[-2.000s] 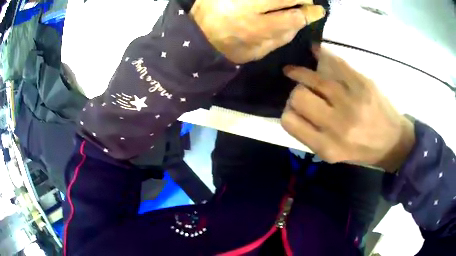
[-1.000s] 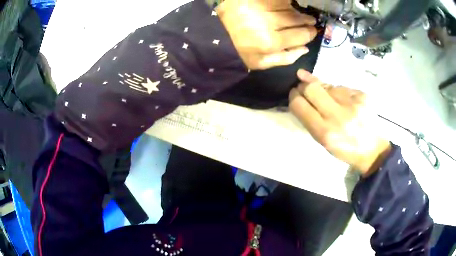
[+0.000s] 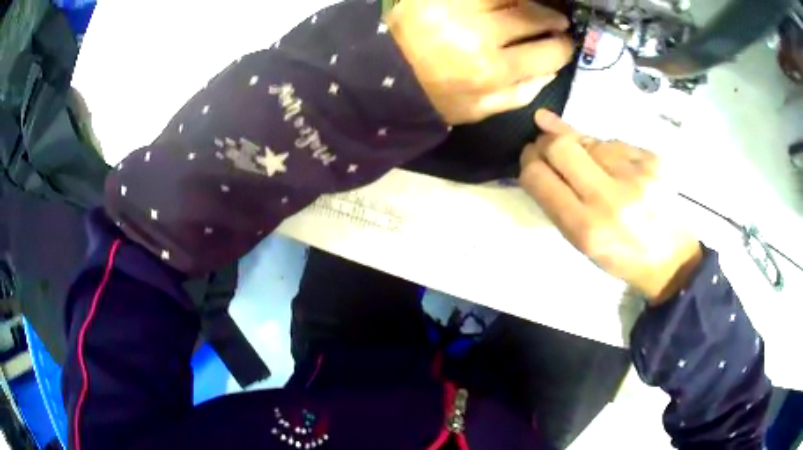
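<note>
A black ribbed fabric piece (image 3: 493,145) lies on the white machine table (image 3: 493,228), its right edge running up to the metal needle area (image 3: 607,35). My left hand (image 3: 489,61) lies flat on top of the fabric, fingers pointing right, close beside the metal parts. My right hand (image 3: 599,193) is at the fabric's lower right edge, with a fingertip and thumb at the edge and the other fingers curled. The presser foot and needle tip cannot be made out. My left hand and sleeve hide much of the fabric.
A dark curved machine part (image 3: 726,44) is at the upper right. Thread snips (image 3: 762,255) lie on the table at right, beside a dark thread. A ruler strip (image 3: 357,211) marks the table's front. Black cloth (image 3: 40,132) is heaped at left, with blue crate parts (image 3: 44,387) below.
From two seconds ago, the view has shifted to show the machine parts, and my right hand has turned to the fabric's edge. Over the last second, both hands have hardly moved.
</note>
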